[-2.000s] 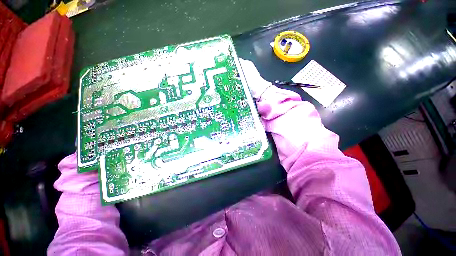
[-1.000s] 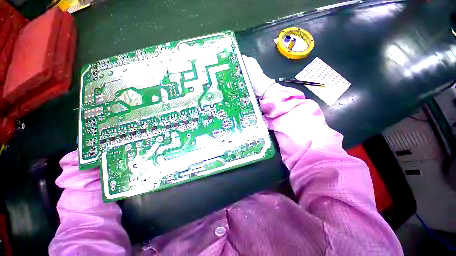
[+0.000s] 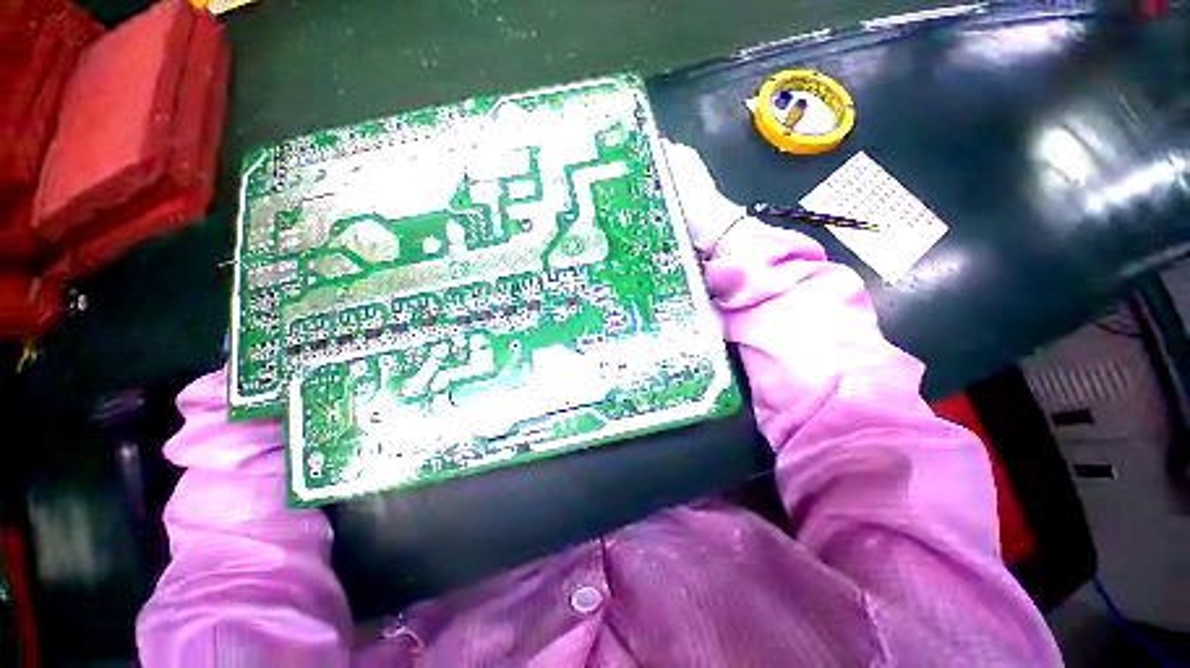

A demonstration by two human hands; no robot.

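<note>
A large green circuit board [image 3: 483,294] faces me with its silver-white trace side up, a pale border and a notch at its lower left. It is slightly tilted. My right hand [image 3: 698,196], in a white glove, is at the board's right edge, with its fingers hidden beneath the board. My left hand is hidden behind the board's lower left; only the pink sleeve shows there.
Red slabs [image 3: 131,118] are stacked at the left rear. A yellow ring [image 3: 804,112] with small items inside lies right of the board. A white label sheet [image 3: 887,219] lies nearer, with a dark pointed stick [image 3: 816,217] across it.
The whole view has shifted, so the board, sheet, ring and slabs all appear further right. The board remains held in much the same pose.
</note>
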